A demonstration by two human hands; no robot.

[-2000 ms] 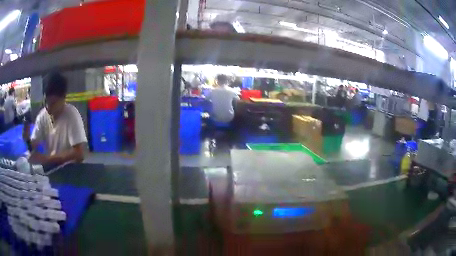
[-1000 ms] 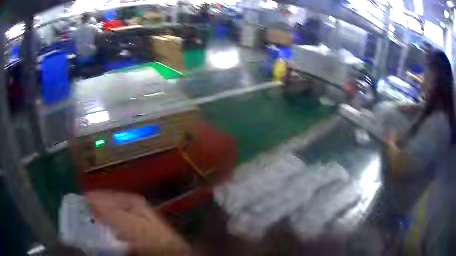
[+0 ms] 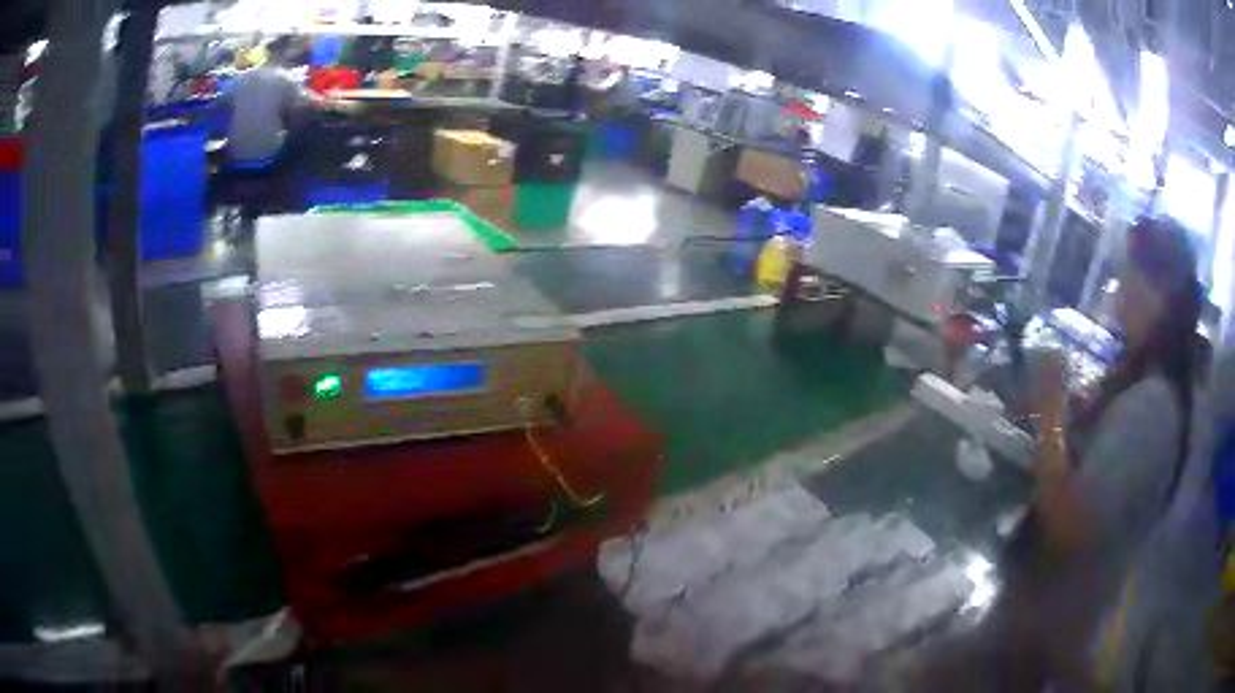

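Neither of my hands can be made out. A hipot tester (image 3: 420, 393), a cream-grey metal box with a lit blue display and a green lamp, stands on a red stand (image 3: 461, 494). A thin yellow-orange test lead (image 3: 545, 467) hangs from its front right. A dark, blurred thing lies on the red surface before the tester. Pale, shiny pieces (image 3: 772, 582) lie in overlapping slanted rows at the lower right; blur hides their detail. A blurred whitish thing (image 3: 257, 644) shows at the bottom left edge.
A grey metal post (image 3: 81, 339) stands at the left. A green tray (image 3: 467, 224) is behind the tester. A person (image 3: 1138, 447) is at the right, beside the bench. Blue bins (image 3: 174, 196), a carton (image 3: 471, 157) and another seated person (image 3: 257, 115) are farther back.
The view swung right, then slightly back left and up. A hand and a white unit, seen at the bottom left one second ago, no longer show clearly. The display stays lit.
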